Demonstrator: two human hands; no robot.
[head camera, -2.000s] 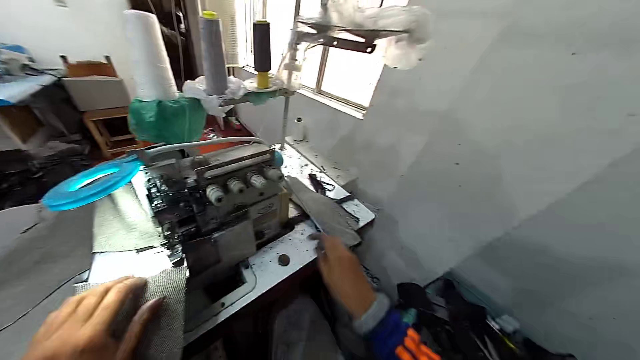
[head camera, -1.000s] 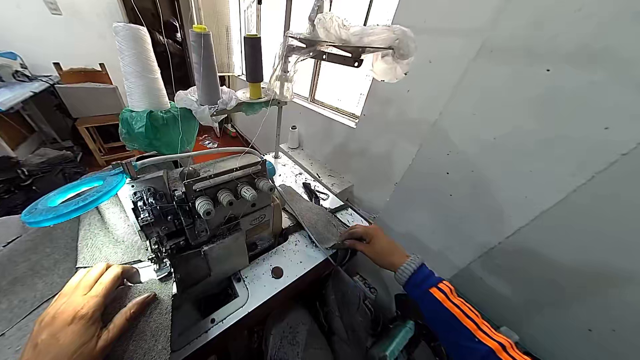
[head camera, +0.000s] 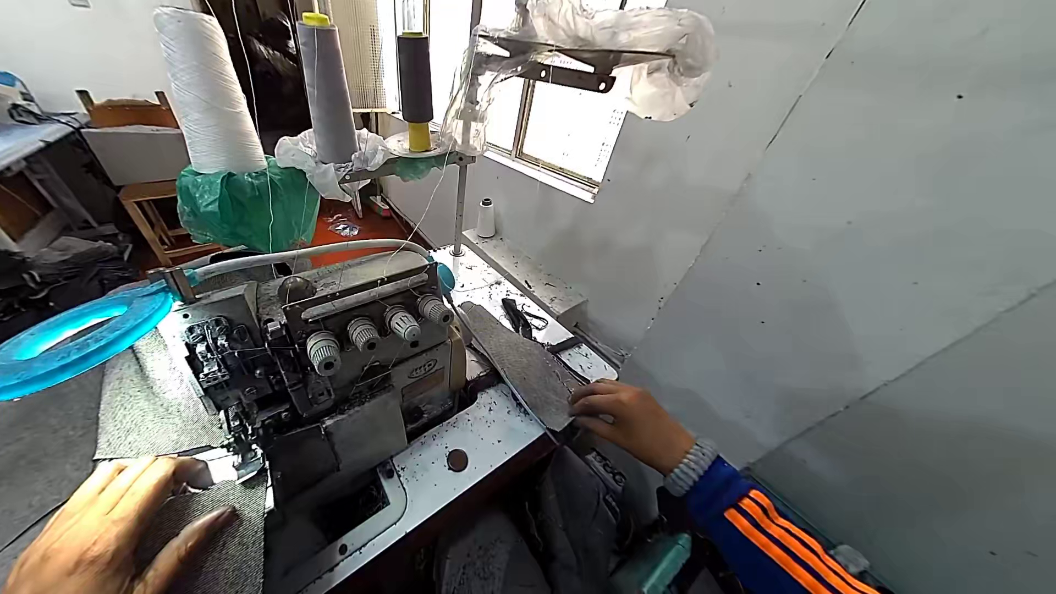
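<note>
My left hand rests spread on a grey fabric piece just in front of the presser foot of an overlock sewing machine. More grey cloth lies beyond the foot on the left. My right hand has its fingers on the near end of a long grey fabric piece, which lies on the white table right of the machine; whether the fingertips pinch it cannot be told. A blue ring lamp glows at the machine's left.
Thread cones stand on a rack behind the machine. Dark scissors or a strap lies near the table's back edge, with lint scattered about. A grey wall rises at the right. Dark cloth hangs below the front edge.
Since two seconds ago, my right hand has shifted along the long fabric piece to its near corner, and more of the sleeve shows. My left hand stays on its cloth by the foot.
</note>
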